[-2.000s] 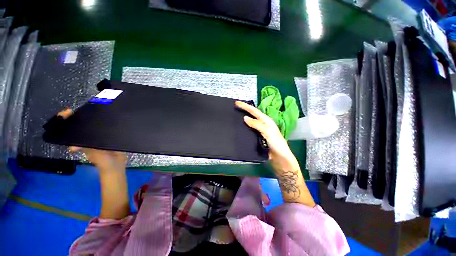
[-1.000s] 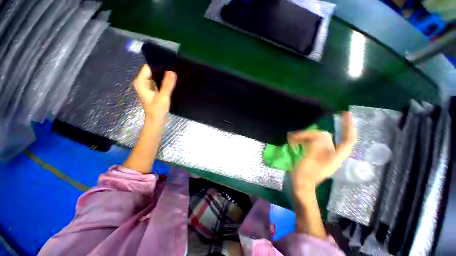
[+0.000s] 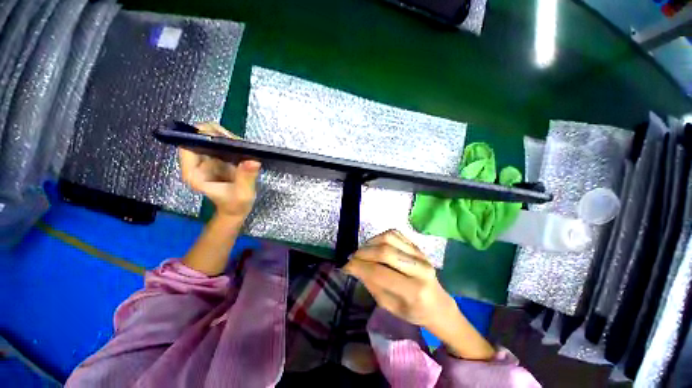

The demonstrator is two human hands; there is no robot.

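The black panel unit (image 3: 303, 159) is held edge-on above the bench, so it shows as a thin dark bar. A narrow black strip (image 3: 349, 216) projects from its middle towards me. My left hand (image 3: 220, 174) grips the panel near its left end, thumb on the near side. My right hand (image 3: 394, 276) is at the strip's right side with fingers curled; whether it grips the strip is unclear. An empty bubble bag (image 3: 281, 204) lies flat below the panel. The crumpled green cloth (image 3: 474, 220) lies at the right, partly behind the panel's right end.
Bagged units (image 3: 45, 91) stack at the left, one with a label (image 3: 168, 38). A translucent white bottle (image 3: 558, 232) and a round item (image 3: 599, 206) are on a bubble bag (image 3: 584, 151) at the right. A panel stack (image 3: 645, 250) overhangs the right edge. Another panel (image 3: 444, 7) is at the far side.
The panel has turned from its broad face to edge-on, and its strip now shows. My right hand has moved from the panel's right side to the middle, beside the strip. My left hand still holds the left end.
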